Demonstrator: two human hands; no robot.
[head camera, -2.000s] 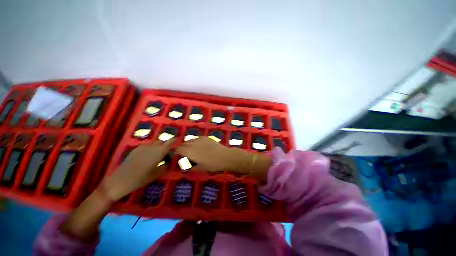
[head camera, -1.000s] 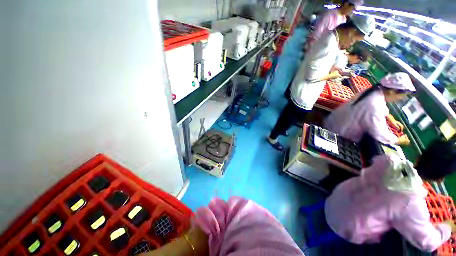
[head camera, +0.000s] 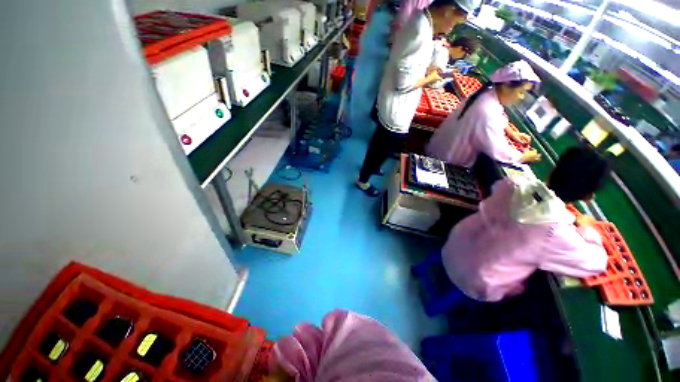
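Note:
The red blister tray (head camera: 168, 306) lies at the lower left, cut off by the picture's edge. Its square pockets hold smartwatch units. Several show a yellowish block, such as this smartwatch unit (head camera: 151, 348). A unit with a pale grid screen (head camera: 197, 357) sits near the tray's right end. Units toward the back corner look dark. My right forearm in a pink sleeve (head camera: 347, 351) comes in at the bottom, beside the tray's right end; only a bit of wrist shows and the hand is cut off. My left hand is out of the picture.
A pale panel (head camera: 127, 149) stands behind the tray. A green bench (head camera: 224, 138) carries white machines (head camera: 183, 97). A case with cables (head camera: 276, 216) stands on the blue floor. A trolley (head camera: 410, 205), a standing person and seated pink-clothed people are at the right, along a green line.
The view has swung from the tray toward the room at the right. Both hands, seen over the tray at first, have left the picture. The tray now shows only at the lower left.

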